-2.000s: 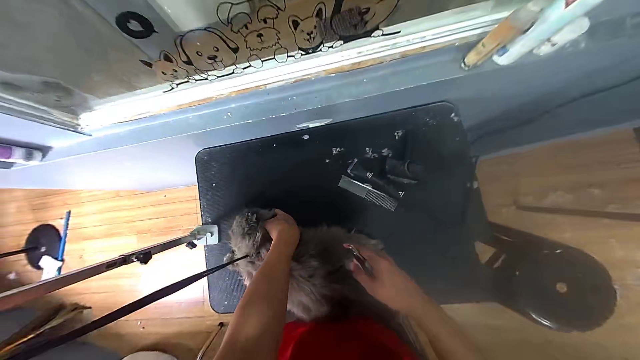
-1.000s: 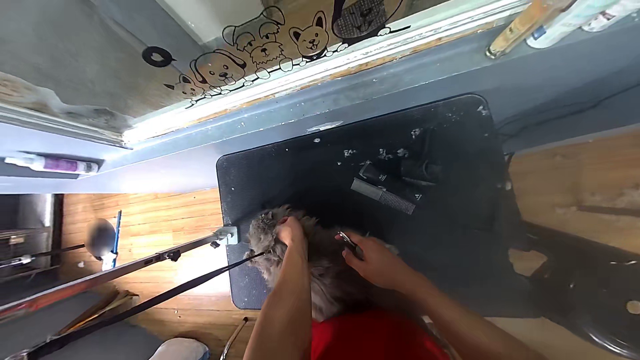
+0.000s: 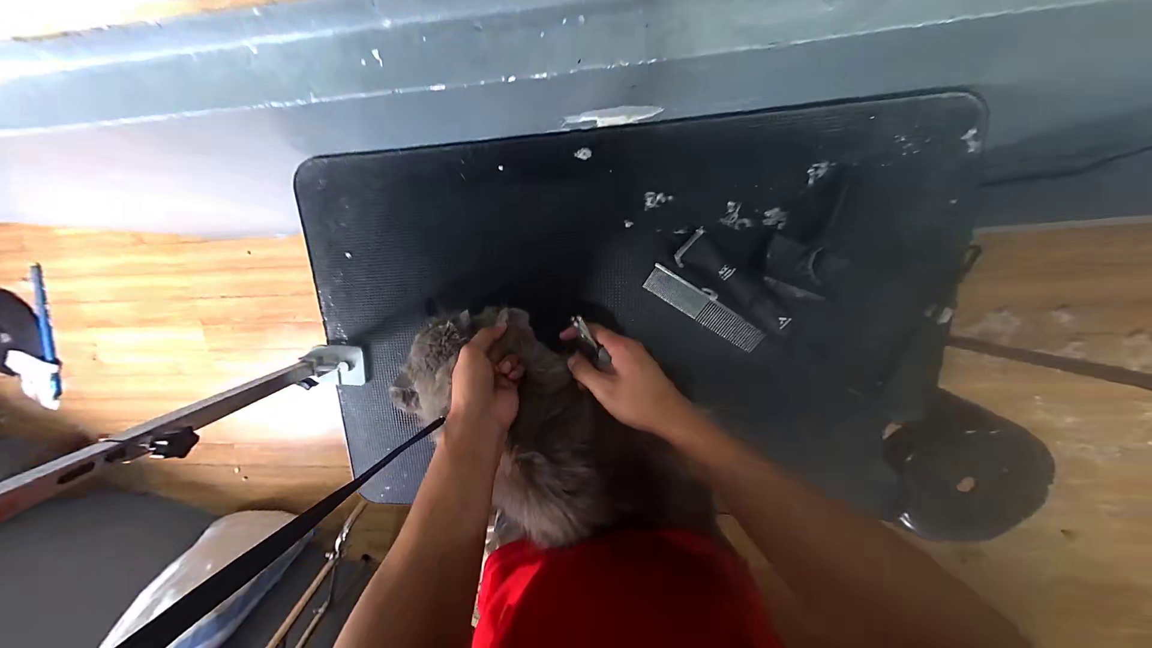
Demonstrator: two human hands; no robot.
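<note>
A grey long-haired cat or small dog (image 3: 549, 477) lies on the black grooming table (image 3: 405, 225), against my red top. My left hand (image 3: 484, 382) grips a furry paw or leg near its head; the fingers partly hide which. Just to the right, my right hand (image 3: 621, 373) holds a metal nail clipper (image 3: 589, 342), its tip pointing up and a small gap from the left hand. A black strap (image 3: 297, 531) reaches the animal's neck. Right of the hands lie a metal comb (image 3: 704, 307) and a black hair clipper (image 3: 733, 279).
A metal grooming arm (image 3: 207, 414) is clamped to the table's left edge. Tufts of fur (image 3: 733, 216) are scattered near the tools. The grey wall ledge (image 3: 432, 108) runs along the far side. A dark round stool seat (image 3: 976, 468) stands at the lower right.
The view has moved closer and tilted down. My right hand with the nail clipper has come nearer to my left hand. The left hand stays at the animal's front end.
</note>
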